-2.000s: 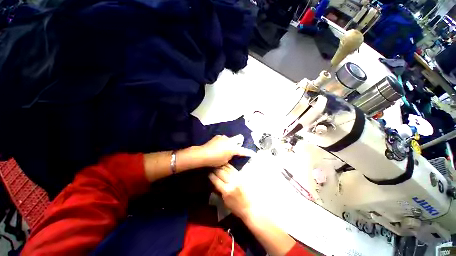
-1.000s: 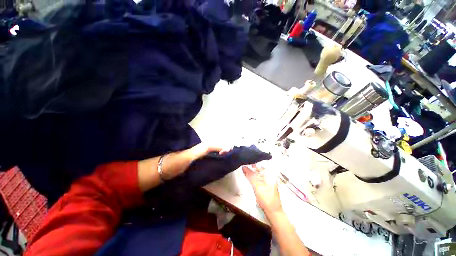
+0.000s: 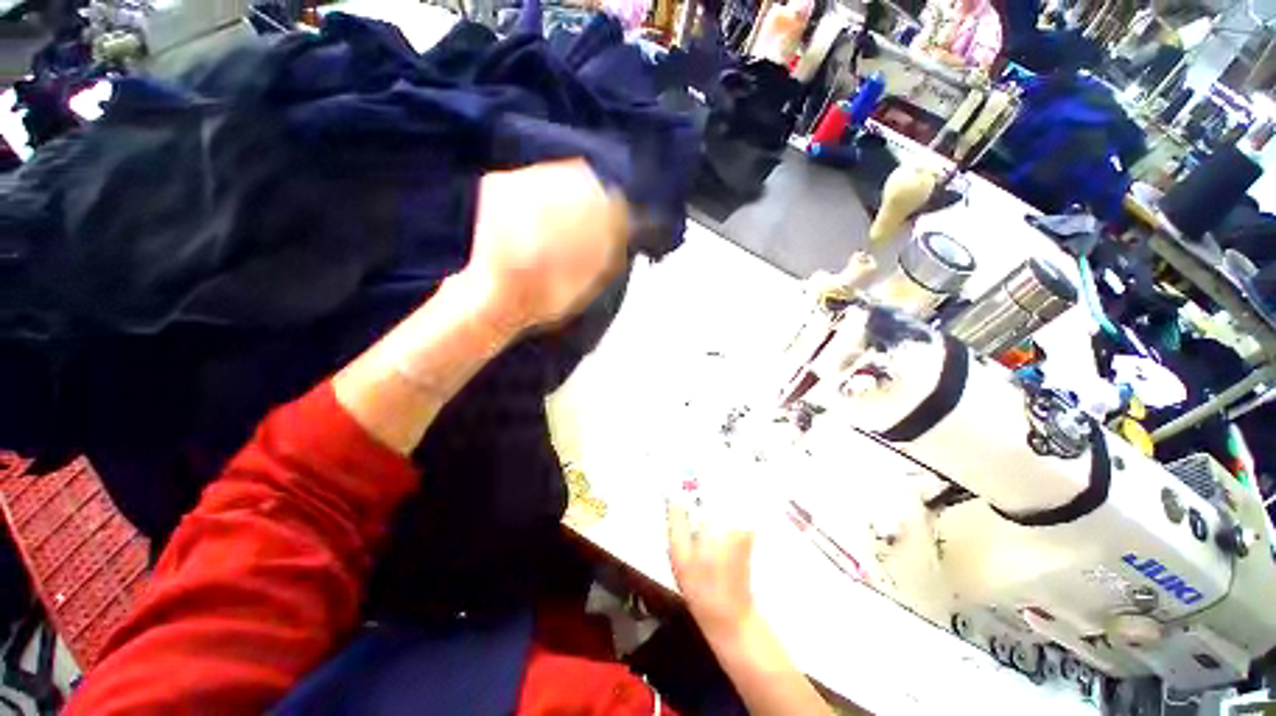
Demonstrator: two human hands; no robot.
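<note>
My left hand is raised over the heap of navy cloth. It is blurred and its fingers are closed at the cloth's right part; whether they grip cloth is hard to tell. My right hand rests on the white machine table, left of the needle area, with its fingers extended and no cloth seen in it. The cream-white sewing machine with blue JUKI lettering stands at the right. No cloth shows at its needle area. Thin reddish snips or tweezers lie on the table by the machine.
Two shiny metal cylinders and a pale wooden knob stand behind the machine head. A red perforated crate is at lower left. Red and blue thread spools stand on the table behind. Another person's pink sleeve shows at the top.
My left hand has moved up from the table edge to the navy heap. The navy piece near the needle has left that spot. My right hand stays on the table, slightly nearer me.
</note>
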